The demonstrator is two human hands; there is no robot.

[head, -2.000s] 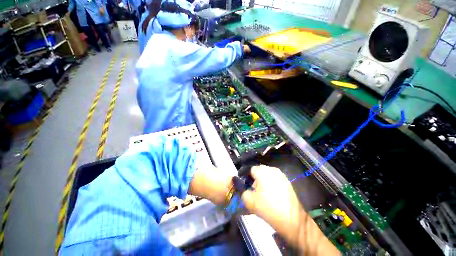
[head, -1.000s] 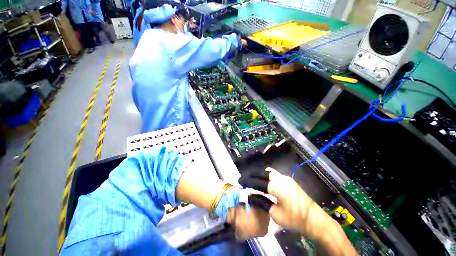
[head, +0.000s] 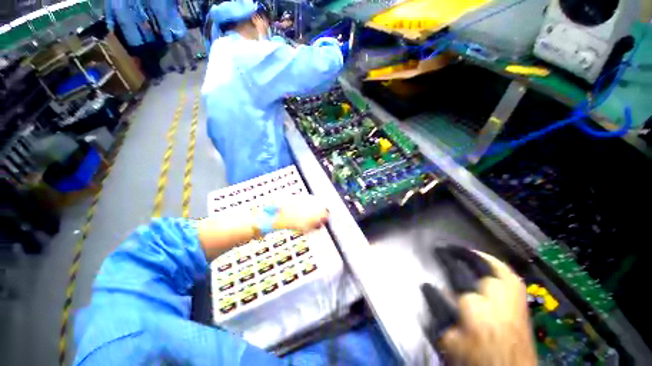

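My left hand (head: 304, 217) is over the middle of the white component tray (head: 275, 322), at the rail side. It is blurred, so its fingertips and any part in them cannot be made out. The tray holds rows of small yellow-and-dark parts. My right hand (head: 475, 307), with black finger cots, is over the conveyor's near rail, thumb and fingers apart, with nothing visible between them. A green circuit board (head: 572, 343) with yellow blocks lies to its right, partly cut off and partly covered by the hand.
More populated boards (head: 386, 168) lie in dark carriers farther along the conveyor. A narrow green strip (head: 575, 275) lies at the far rail. A worker in blue (head: 250, 100) stands ahead. A blue coiled cord (head: 529, 132) hangs below the shelf with the white fan box (head: 583, 43).
My hands were close together over the rail and have moved apart. The left went left to the tray; the right moved down and right with its fingers spread. The camera view has shifted.
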